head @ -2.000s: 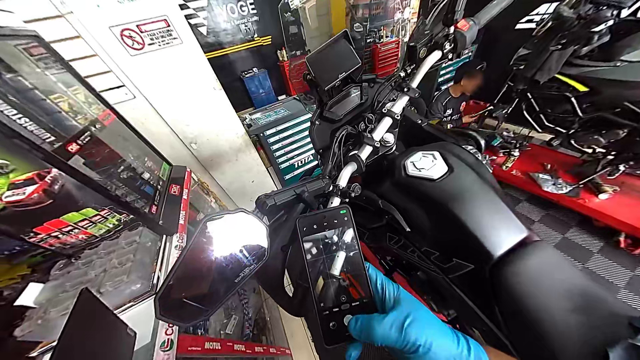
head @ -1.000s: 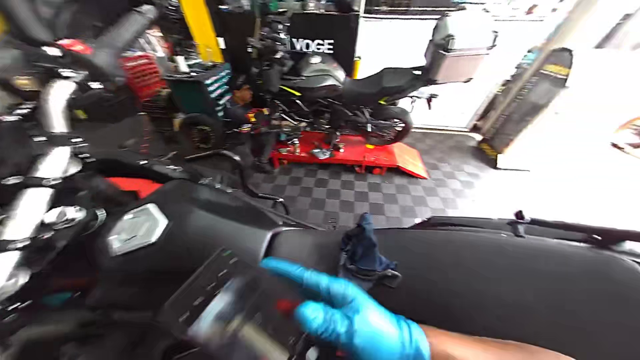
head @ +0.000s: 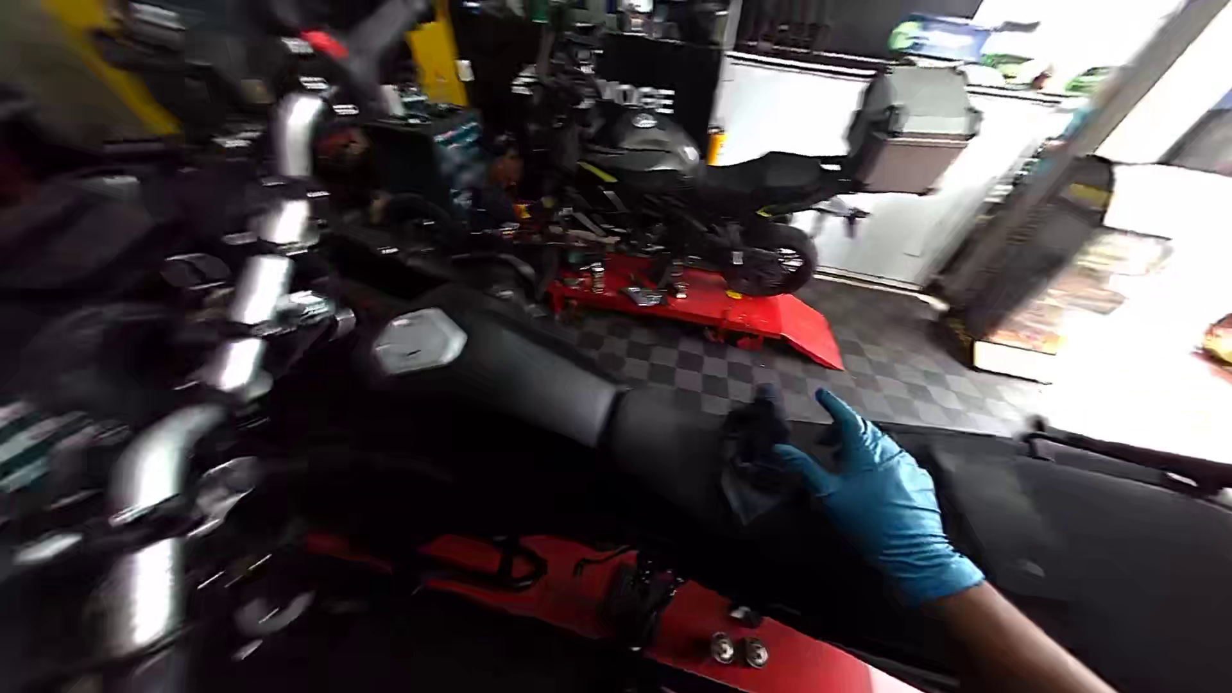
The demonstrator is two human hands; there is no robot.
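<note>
My right hand, in a blue disposable glove, is over the seat of the near motorcycle with its finger and thumb spread and nothing seen between them. Just left of its thumb, a crumpled dark cloth lies on the black seat; whether they touch is unclear. Forward of the seat is the black fuel tank with its silver filler cap. The silver handlebar runs down the left side, blurred. My left hand is out of view.
Below the motorcycle, a red lift platform holds small round metal parts. Across the checkered floor, another motorcycle with a top case stands on a red lift. A person is low beside it.
The phone that my right hand held earlier is out of view, and that hand is now spread near the cloth. The view has swung right, from the handlebar toward the seat.
</note>
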